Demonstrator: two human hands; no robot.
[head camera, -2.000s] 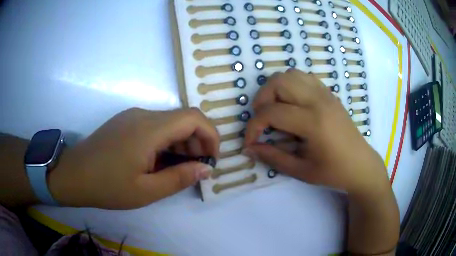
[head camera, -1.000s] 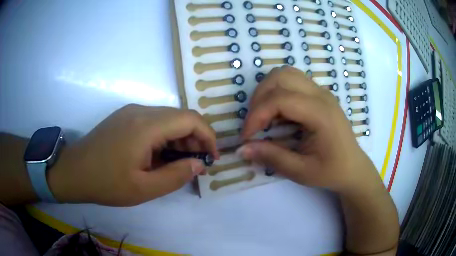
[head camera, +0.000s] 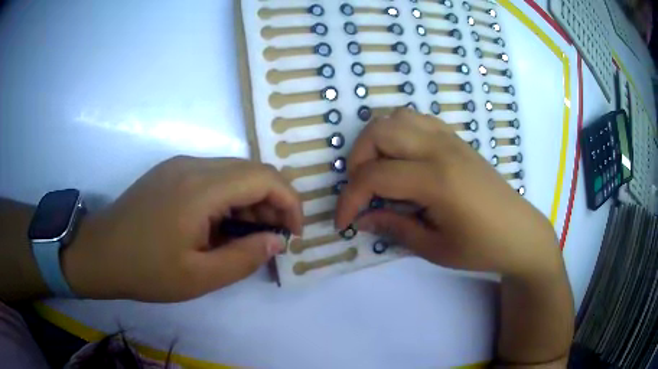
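Observation:
The white slotted tray (head camera: 288, 277) lies in front of me, with columns of tan dumbbell slots and small round components at many slot ends. My left hand (head camera: 195, 223), with a smartwatch at the wrist, holds a short dark stack of components (head camera: 245, 229) over the tray's left edge. My right hand (head camera: 433, 187) is over the lower middle of the tray. Its fingertips are at a round component (head camera: 348, 232) at the right end of the second-lowest slot in the left column. Whether they grip it or only touch it cannot be told. The lowest slot there (head camera: 325, 261) shows plain tan.
A black calculator (head camera: 607, 160) lies at the right, beyond yellow and red tape lines. A tall stack of trays (head camera: 624, 288) stands at the lower right. Another patterned tray (head camera: 586, 43) lies at the upper right. Yellow tape also runs along the table's near side.
A component now shows at the right end of the second-lowest slot in the left column, which was plain before. My right fingertips have moved down to it. The tray appears slightly further left.

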